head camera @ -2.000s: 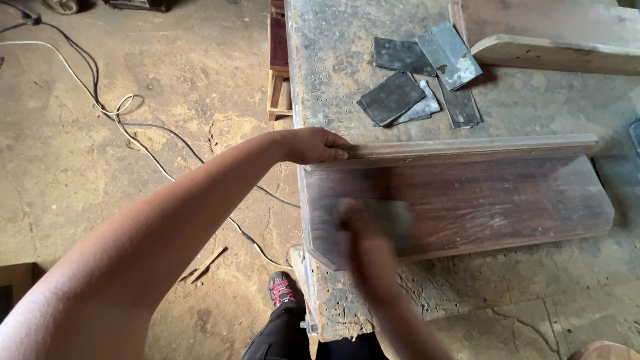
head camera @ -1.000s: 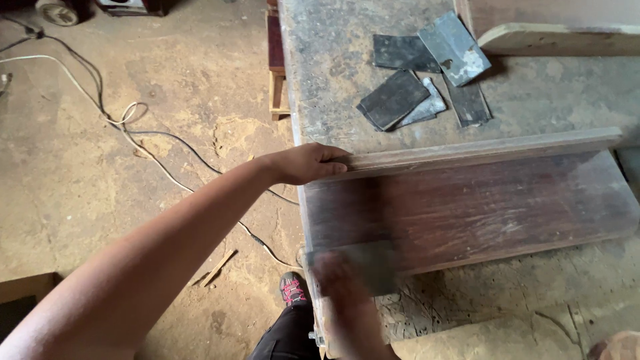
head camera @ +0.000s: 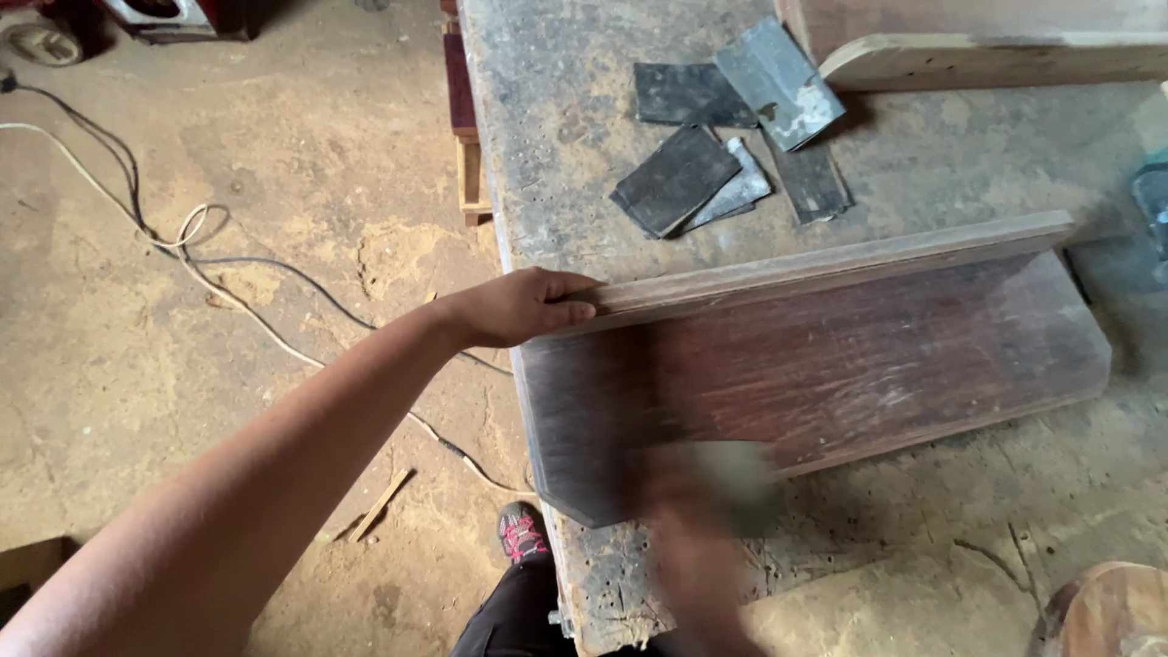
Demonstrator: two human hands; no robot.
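A long reddish-brown wooden board (head camera: 821,365) with a raised wooden strip (head camera: 839,260) along its far edge lies on the worn workbench (head camera: 584,182). My left hand (head camera: 525,308) grips the left end of that strip, thumb and fingers around it. Near the board's front edge my right hand (head camera: 684,511), blurred by motion, holds a greenish-grey pad, likely sandpaper (head camera: 730,465), against or just over the wood. Beyond the strip lie several used sandpaper sheets (head camera: 680,178), dark and grey, partly overlapping.
Another wooden piece with a rounded edge strip (head camera: 985,62) lies at the back right. A dark blue object (head camera: 1152,196) is at the right edge. Cables (head camera: 274,338) and a wood sliver (head camera: 381,505) lie on the floor. A rounded wooden piece (head camera: 1113,611) shows bottom right.
The right hand with its pad has moved over the board between frames, and now is farther right along the front edge than one second ago. My left hand keeps its hold on the strip's end.
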